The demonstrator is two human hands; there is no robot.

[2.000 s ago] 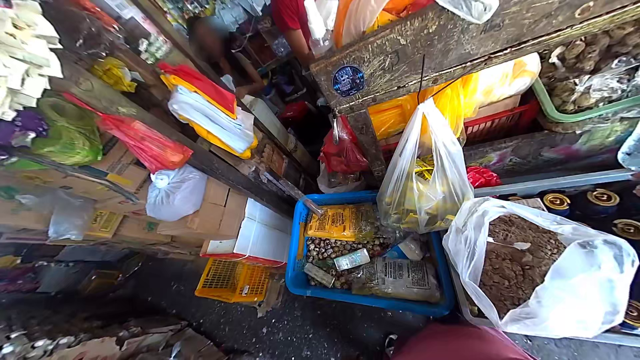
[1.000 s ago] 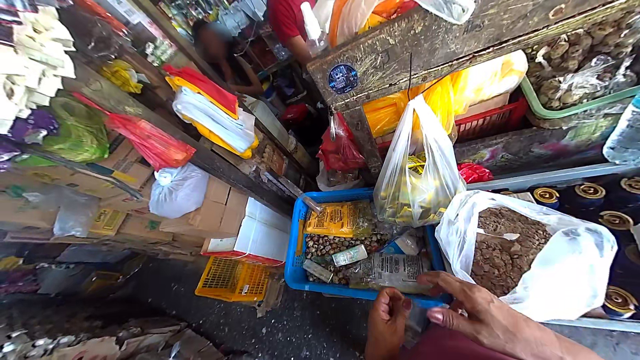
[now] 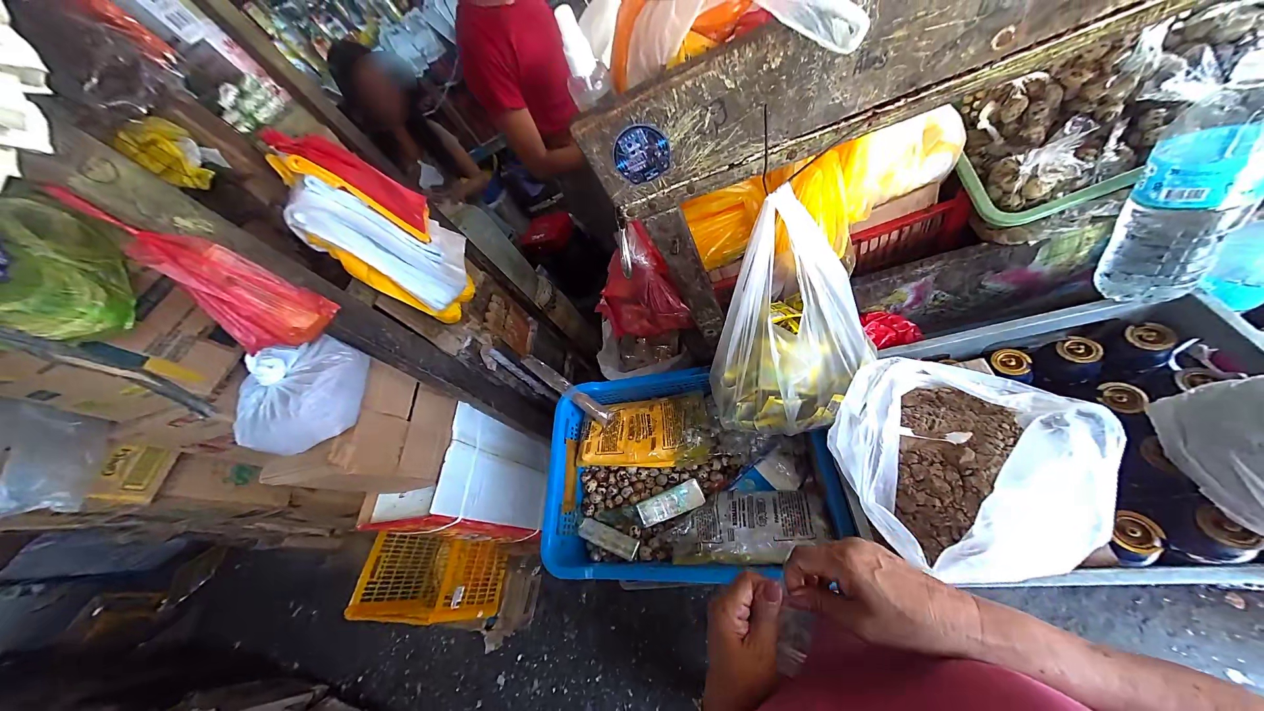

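Observation:
Low in the view, my left hand point(image 3: 741, 632) and my right hand point(image 3: 874, 592) pinch a small clear plastic bag point(image 3: 793, 632) between them. They are just in front of a blue plastic basket point(image 3: 642, 573). Small speckled eggs point(image 3: 632, 486) lie in it, with a yellow printed packet point(image 3: 637, 433), a clear printed packet point(image 3: 755, 518) and bundled papers point(image 3: 671, 503) on top. Over the basket's back right hangs a white translucent bag point(image 3: 785, 346) with yellow packets inside. An open white bag of brown powdery material point(image 3: 953, 464) stands right of the basket.
Dark cans with gold tops point(image 3: 1076, 355) fill a grey tray at right, beside a large water bottle point(image 3: 1175, 217). A yellow crate point(image 3: 430, 583) sits on the floor at left. Wooden beams point(image 3: 790, 89) cross behind. Two people point(image 3: 518, 79) are at the back.
Two seconds ago no hands were in view. Both hands came in at the lower right, and they have since closed together on the clear plastic bag.

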